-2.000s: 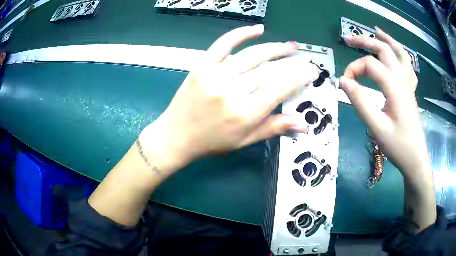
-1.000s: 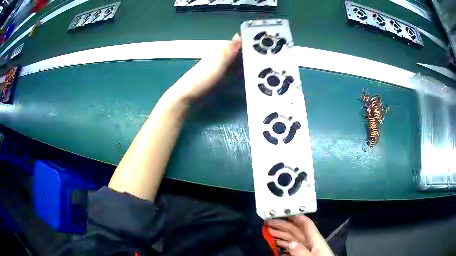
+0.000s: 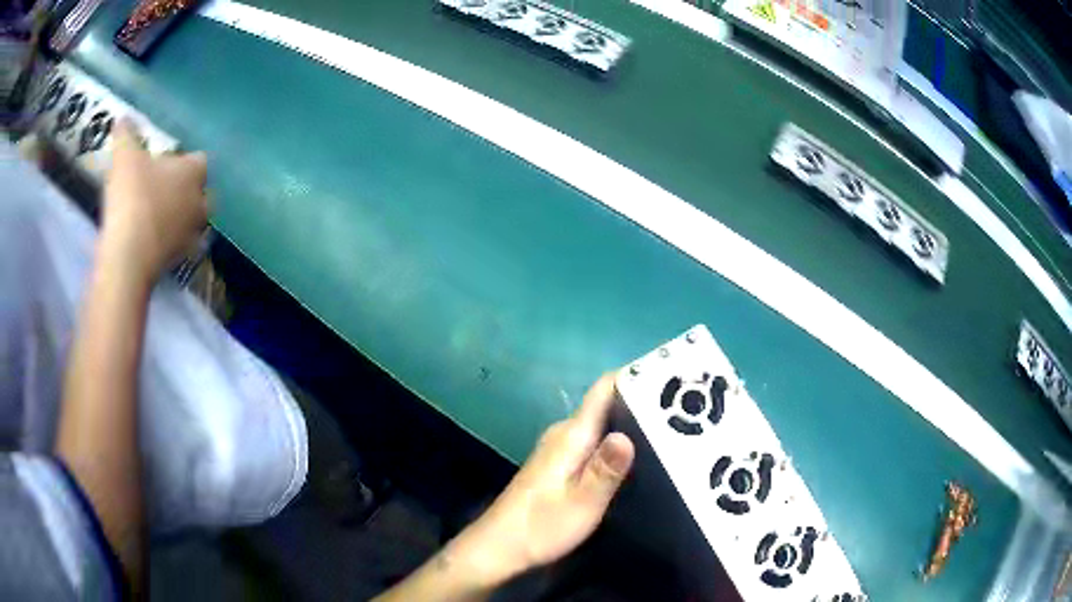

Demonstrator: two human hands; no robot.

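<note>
A four-port metal housing (image 3: 752, 470) is held face up at the bottom right of centre, its lower end cut off by the frame edge. Three round ports show in full and part of a fourth. My left hand (image 3: 558, 500) grips its upper left edge, thumb on the dark side. My right hand is out of the picture. A pile of thin copper rings (image 3: 950, 532) lies on the green surface at the lower right.
Another person's arm and hand (image 3: 153, 206) hold a similar housing (image 3: 82, 112) at the left. Several housings lie beyond the white strip (image 3: 658, 212), one at the right (image 3: 861, 202). A dark tray of copper rings (image 3: 155, 21) is top left. Clear plastic (image 3: 1025, 553) is lower right.
The view has swung left, bringing the other person in. My left hand stays on the housing, which now sits lower right and tilted. My right hand has left the picture.
</note>
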